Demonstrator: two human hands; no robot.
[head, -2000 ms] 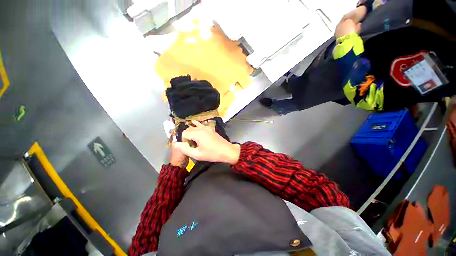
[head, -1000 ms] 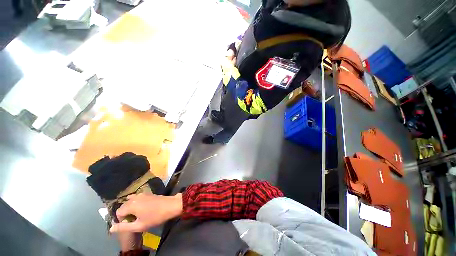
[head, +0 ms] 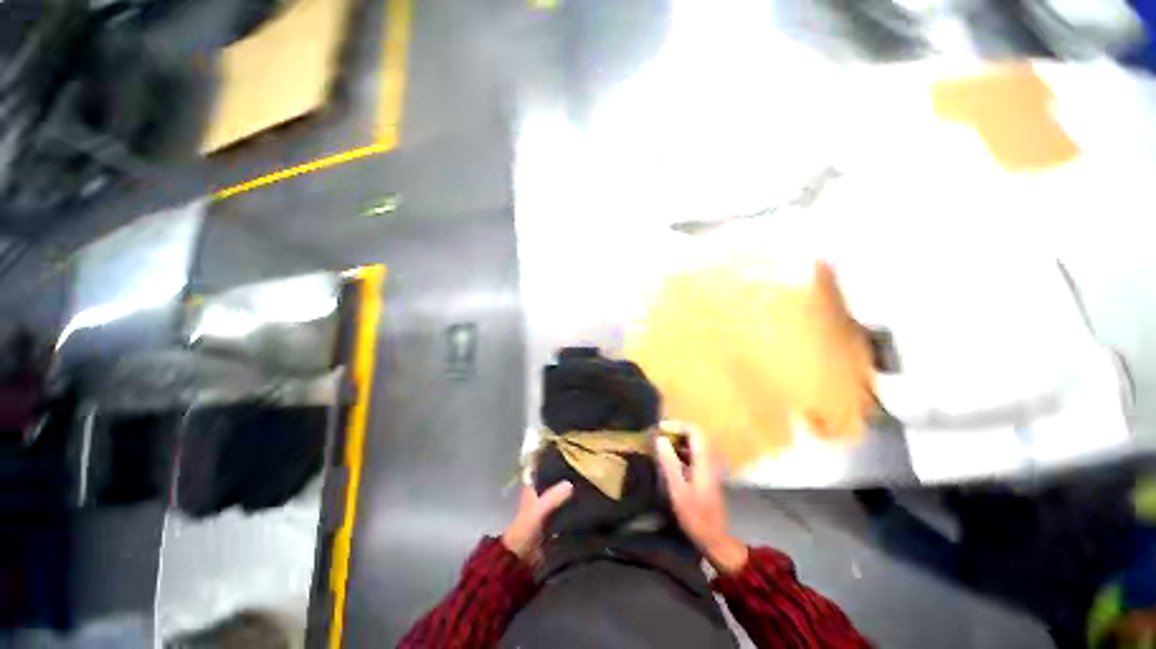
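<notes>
A black cut-piece bundle [head: 598, 396] lies in front of my body at the near end of the bright table, with a tan tie [head: 606, 454] round its middle. My left hand [head: 538, 520] is on the bundle's left side, below the tie. My right hand [head: 695, 497] is on its right side, fingers at the tie's end. Both hands hold the bundle between them. The picture is blurred, so finger detail and any small item in the right hand cannot be told.
Orange pieces [head: 748, 361] and white stacks [head: 976, 336] lie on the overexposed table [head: 552, 254]. On the left are a grey floor with a yellow line [head: 304, 169], a yellow-edged rack [head: 355, 431] and a tan board [head: 276, 70]. Part of a person shows at the lower right edge.
The view has swung left. My hands have parted from over the tie to the bundle's two sides, and the tie now shows. The other person has moved almost out of view.
</notes>
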